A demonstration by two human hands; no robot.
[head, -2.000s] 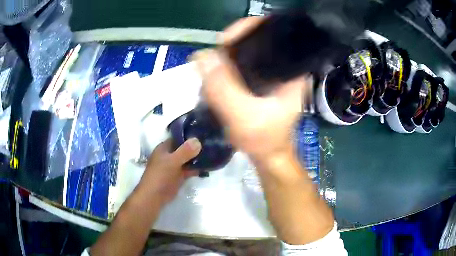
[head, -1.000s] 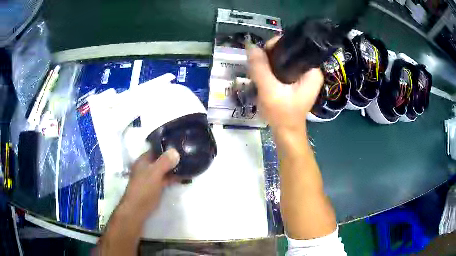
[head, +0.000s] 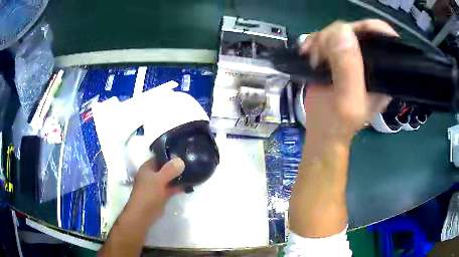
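A dome camera unit with a white housing (head: 173, 108) and arm lies on the white work pad (head: 221, 211). Its glossy black ball head (head: 194, 153) points toward the lower right. My left hand (head: 158, 175) holds the black head from its lower left, thumb on top. My right hand (head: 347, 70) is closed around a thick black electric screwdriver (head: 410, 70), held nearly level with its blurred bit end pointing left, over the right side of the screw feeder (head: 244, 75). The feeder stands at the pad's upper edge.
Open camera heads (head: 397, 120) stand at the right, partly hidden behind the screwdriver and my right hand. Blue printed sheets (head: 186, 80) under plastic, clear bags (head: 70, 160) and a yellow-and-black tool (head: 9, 168) lie at left. A blue stool (head: 402, 231) is below right.
The screwdriver has swung from a steep tilt to nearly level, and my right hand has moved right with it. The feeder, hidden at first, now shows. My left hand still holds the black head.
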